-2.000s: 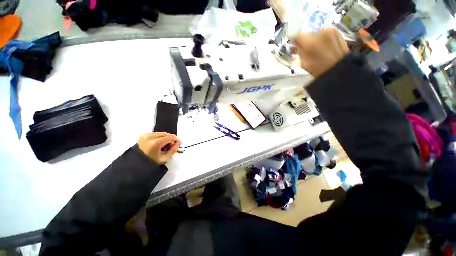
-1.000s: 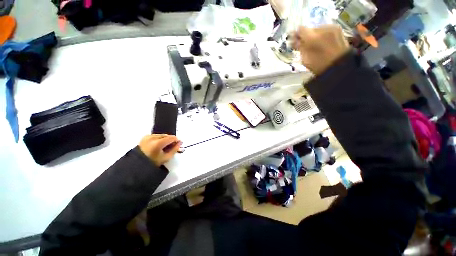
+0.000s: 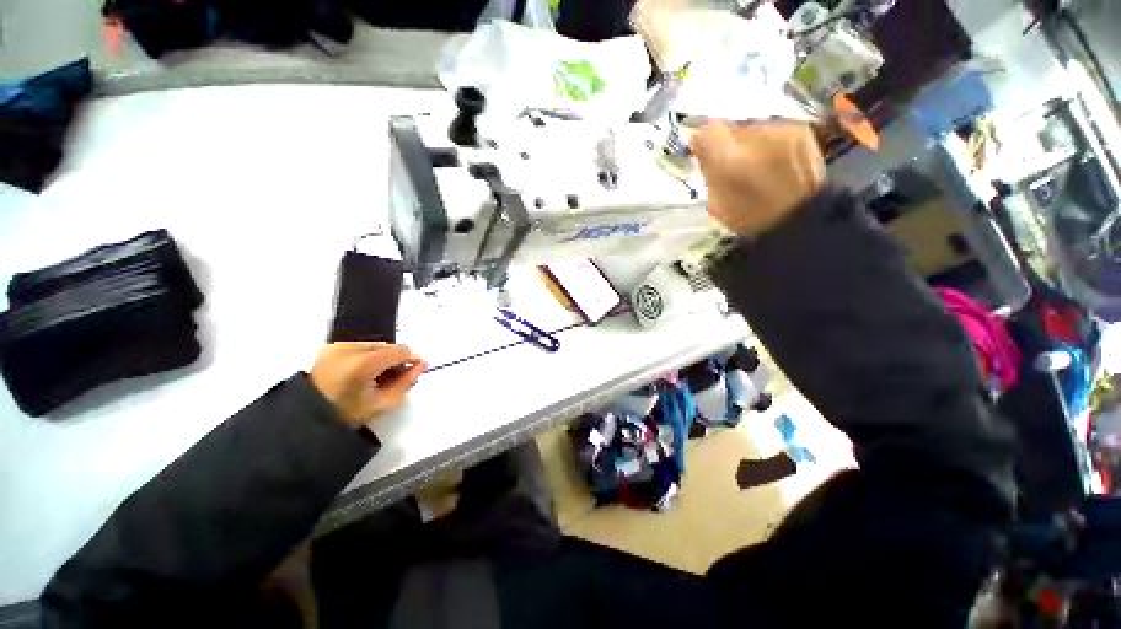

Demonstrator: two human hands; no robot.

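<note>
A black fabric piece (image 3: 366, 297) lies flat on the white table, left of the needle area of the white sewing machine (image 3: 578, 197). My left hand (image 3: 366, 378) is at its near end, thumb and fingers pinched together; whether they hold something small cannot be made out. A thin dark line runs from near these fingertips towards the phone. My right hand (image 3: 760, 172) is raised at the right end of the machine's top, fingers curled and blurred; what they touch is hidden. A thick stack of black panels (image 3: 101, 322) lies at the left.
Dark thread snips (image 3: 527, 331) and a lit phone (image 3: 584, 290) lie before the machine arm. A white box with a round grille (image 3: 649, 302) is right of the phone. A plastic bag (image 3: 541, 71) is behind the machine. Fabric heaps (image 3: 633, 449) lie below the table's grey edge (image 3: 492, 445).
The view has swung right, so the table and machine appear further left. My right hand has come a little lower beside the machine's end. My left hand stays by the fabric piece.
</note>
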